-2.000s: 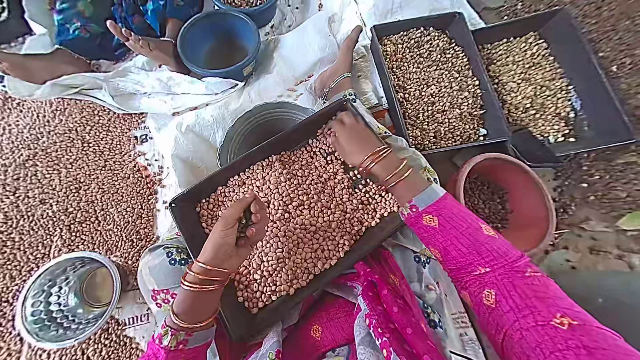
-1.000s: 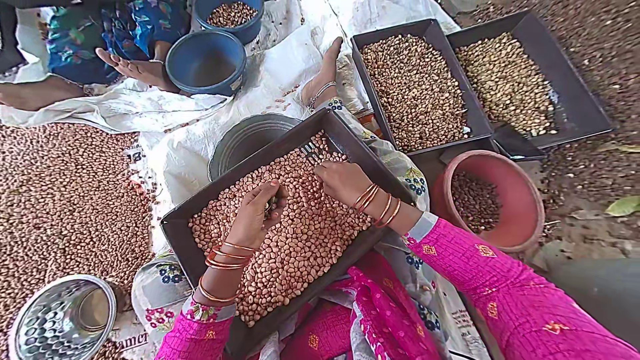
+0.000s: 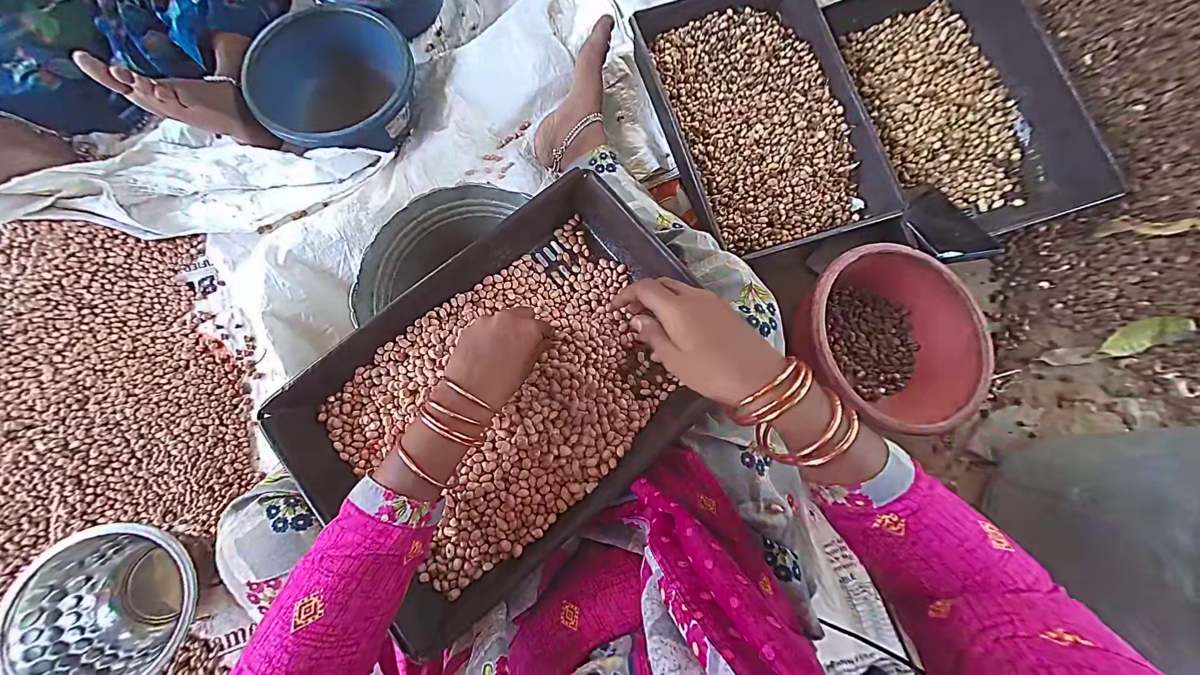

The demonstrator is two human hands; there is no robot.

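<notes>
A dark rectangular tray (image 3: 314, 450) lies tilted across my lap, with a layer of pinkish-brown beans or nuts (image 3: 553, 441) in it. My left hand (image 3: 497, 352) is over the middle of the layer, fingers curled; whether they hold something is hidden. Over the tray's right side is my right hand (image 3: 698, 337), thumb and fingertips close together at the beans; I cannot tell whether one is pinched. Slots show in the tray floor near its top corner, and more dark floor shows under my right fingers. A grey-green tub (image 3: 422, 230) stands partly beneath the tray's far edge.
Two dark trays of paler beans or nuts (image 3: 759, 131) stand at the upper right, above a reddish tub (image 3: 952, 328) with dark pieces inside. A blue tub (image 3: 328, 80) is beside another person's hand (image 3: 178, 98). Many beans cover the left ground (image 3: 103, 375), near a dimpled metal pot (image 3: 75, 600).
My right hand has moved from the tray's far end toward its right side. My left hand has turned and now has its back upward over the middle of the beans.
</notes>
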